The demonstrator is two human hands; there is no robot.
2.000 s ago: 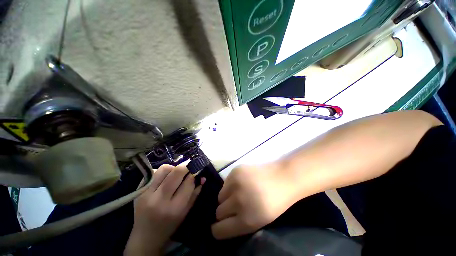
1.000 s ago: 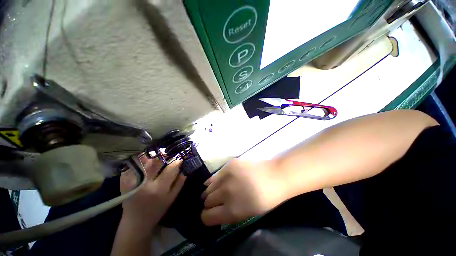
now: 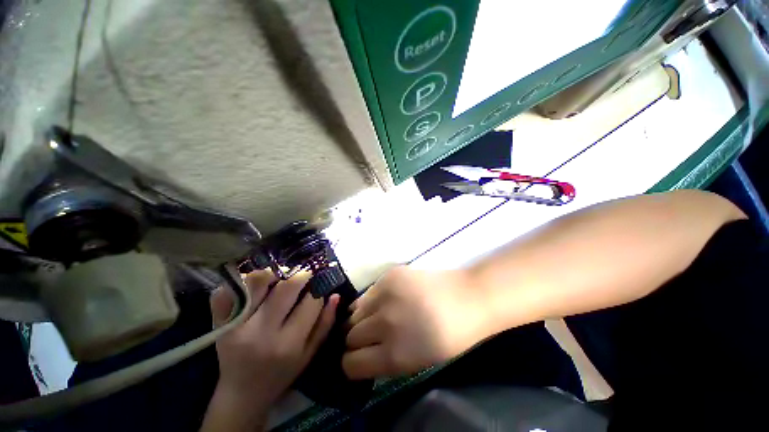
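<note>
Black fabric (image 3: pixel 325 367) lies between my hands at the presser foot area (image 3: pixel 305 246) and hangs over the table's front edge. My left hand (image 3: pixel 274 325) lies on the cloth with its fingertips beside the small dark ribbed knob (image 3: pixel 327 281); part of it is behind the pale curved bar. My right hand (image 3: pixel 396 325) is curled with its fingers gripping the cloth just right of the knob. The cream sewing machine head (image 3: pixel 228 110) fills the upper left and hides the needle from view.
Red-handled thread snips (image 3: pixel 527 186) lie on the white table beside a black scrap (image 3: pixel 472 160). A green control panel (image 3: pixel 384 93) juts out above. A pale curved bar (image 3: pixel 169 353) and a cream knob (image 3: pixel 114 304) are close at the left.
Compared with two seconds ago, the machine head and panel sit slightly further left in view. My right hand has moved a little left, closer to the knob, with the cloth.
</note>
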